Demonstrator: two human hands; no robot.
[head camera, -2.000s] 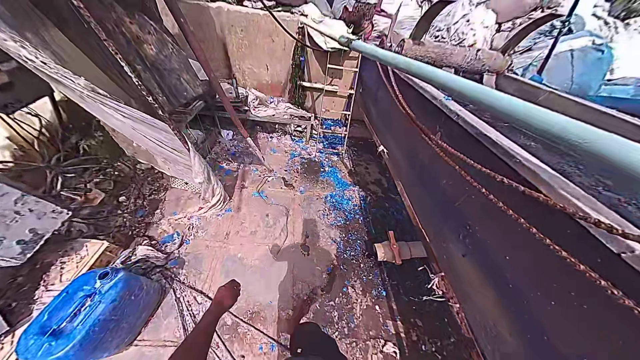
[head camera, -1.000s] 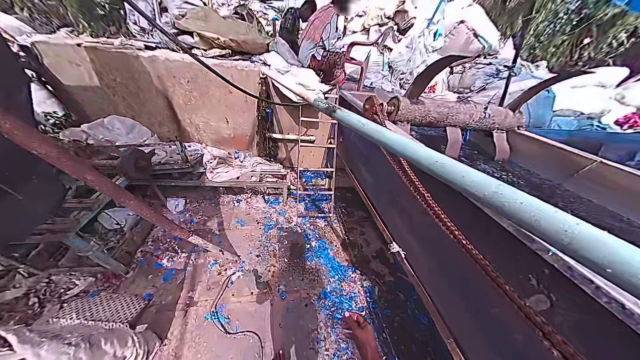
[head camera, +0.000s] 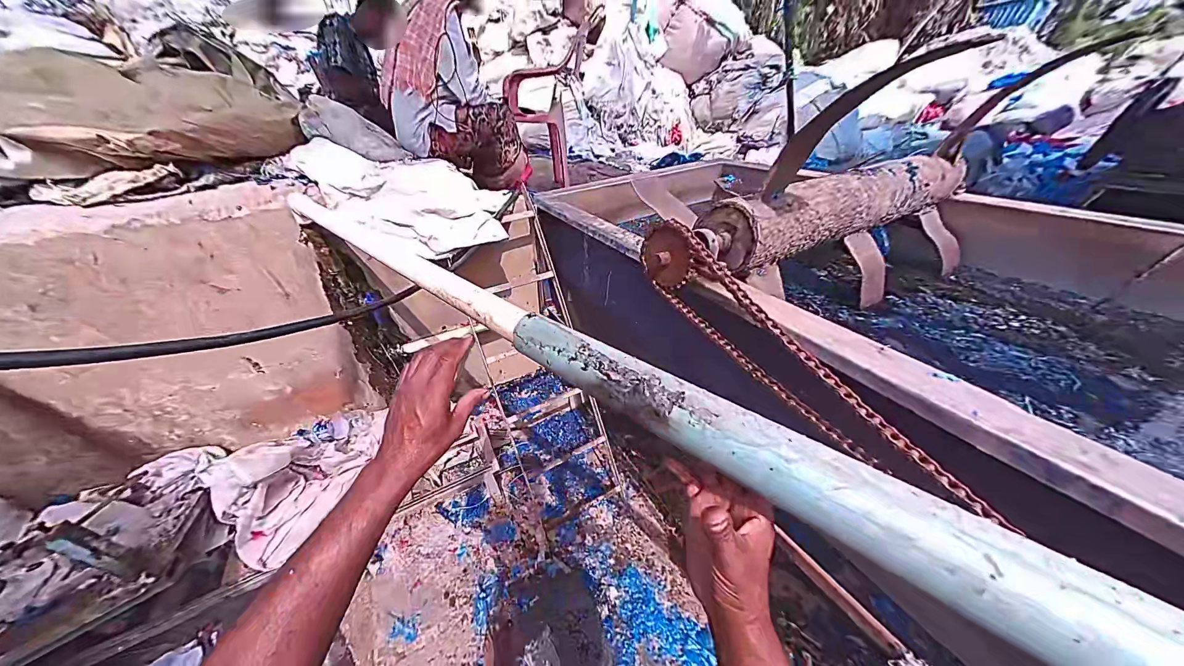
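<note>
My left hand (head camera: 427, 407) is raised with fingers apart near a rung of the metal ladder (head camera: 546, 407); whether it touches the rung is unclear. A long pipe (head camera: 740, 435), pale green and white, runs diagonally across the view. Just below the pipe is my right hand (head camera: 726, 527), fingers partly curled; nothing shows in it. The ladder stands against the end wall beside the dark side of a large tank (head camera: 638, 333). Blue plastic flakes (head camera: 647, 601) lie scattered on the floor.
A rusty chain (head camera: 795, 370) loops from a sprocket (head camera: 668, 257) on a rough roller (head camera: 846, 208) with curved blades over the tank. Two people (head camera: 449, 92) are beyond the ladder, near a red plastic chair (head camera: 558, 120). A black hose (head camera: 213, 342) crosses the wall (head camera: 166, 305). White sheeting (head camera: 277, 481) lies left.
The view has moved forward to the ladder and pipe. Both my hands are now raised in front; a second ago only one hand showed clearly, low above the floor.
</note>
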